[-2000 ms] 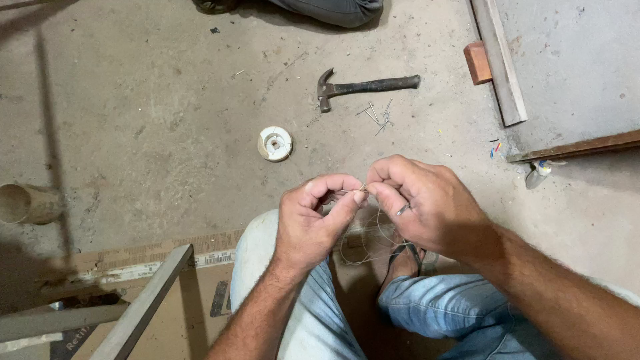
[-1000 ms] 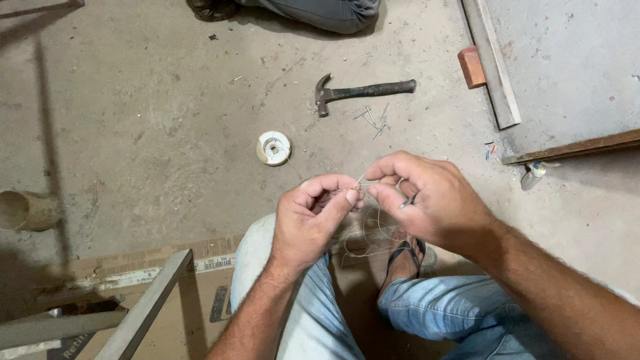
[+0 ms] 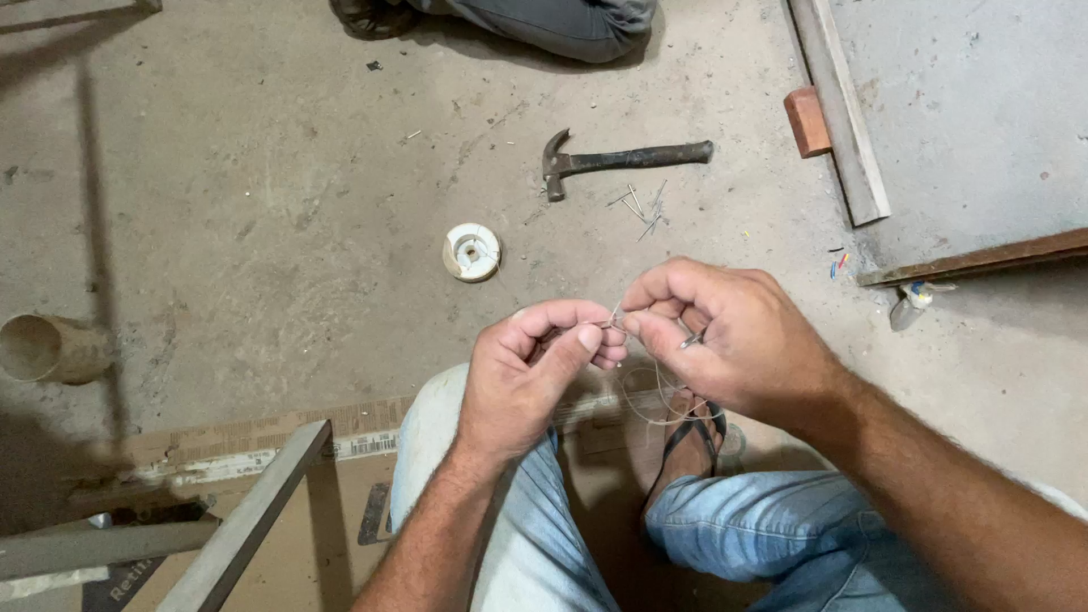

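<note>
My left hand (image 3: 535, 374) pinches a thin pale line (image 3: 615, 316) between thumb and forefinger, above my knees. Close beside it on the right, my right hand (image 3: 722, 336) pinches the same line near a crossing or small loop. A small metal object (image 3: 691, 340) shows in the curled fingers of my right hand; its kind is unclear. Loose loops of line (image 3: 654, 416) hang below the hands, over my sandalled foot. On the floor ahead lie a white spool (image 3: 472, 252), a claw hammer (image 3: 633, 159) and several loose nails (image 3: 650, 210).
A person's bent leg in dark trousers (image 3: 552, 25) is at the top. To the right are a wooden bar (image 3: 841, 110), a reddish wood block (image 3: 807, 121) and a small bottle (image 3: 909, 306). Cardboard (image 3: 280, 510), a slanted bar (image 3: 255, 518) and a hollow tube (image 3: 55, 348) lie left.
The fingers of my right hand have shifted slightly around the line and now sit a little apart from my left fingertips. My left hand has barely moved.
</note>
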